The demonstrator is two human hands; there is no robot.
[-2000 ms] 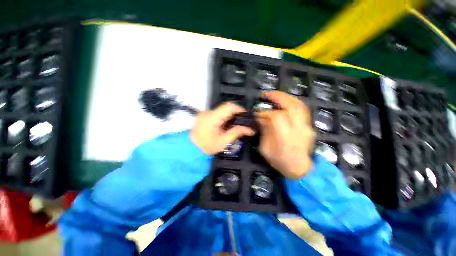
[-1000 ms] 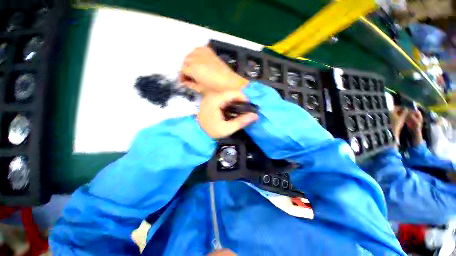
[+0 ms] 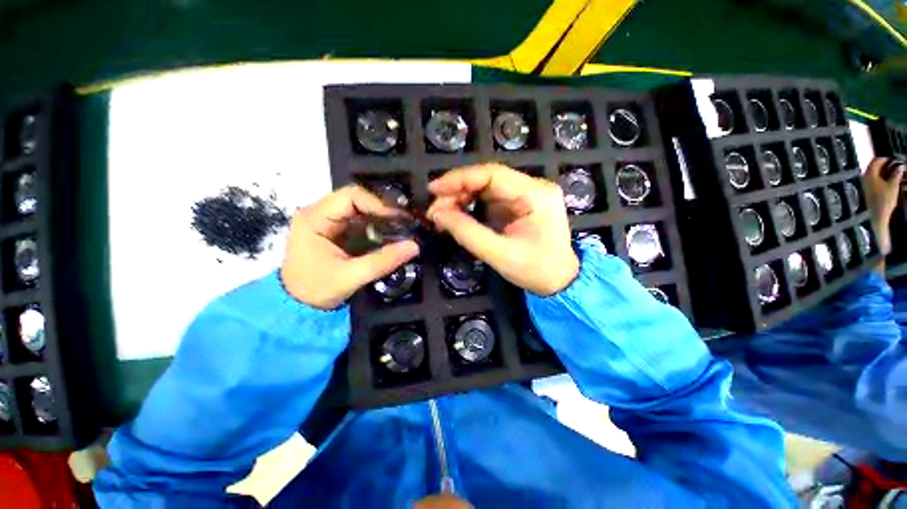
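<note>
My left hand (image 3: 333, 247) is bare and holds a dark round watch-like unit (image 3: 393, 228) between thumb and fingers, above the foam tray. My right hand (image 3: 507, 227) meets it at the unit's right side, thumb and forefinger pinched together; any tiny part between the fingertips is too small to tell. The black foam tray (image 3: 364, 333) lies in front of me with round units in square pockets. Both hands hide some middle pockets. A loose heap of tiny black parts (image 3: 239, 220) lies on the white sheet (image 3: 154, 288) to the left.
Another foam tray (image 3: 62, 298) stands at the far left. A further tray (image 3: 748, 290) stands at the right, by another person's hand (image 3: 881, 199) and blue sleeves. Yellow posts (image 3: 577, 35) rise at the back beyond the yellow edging. Something red (image 3: 35, 482) is at bottom left.
My right hand was over the black heap one second ago and has moved back right to the unit in my left hand. The view has shifted; my left hand keeps its hold.
</note>
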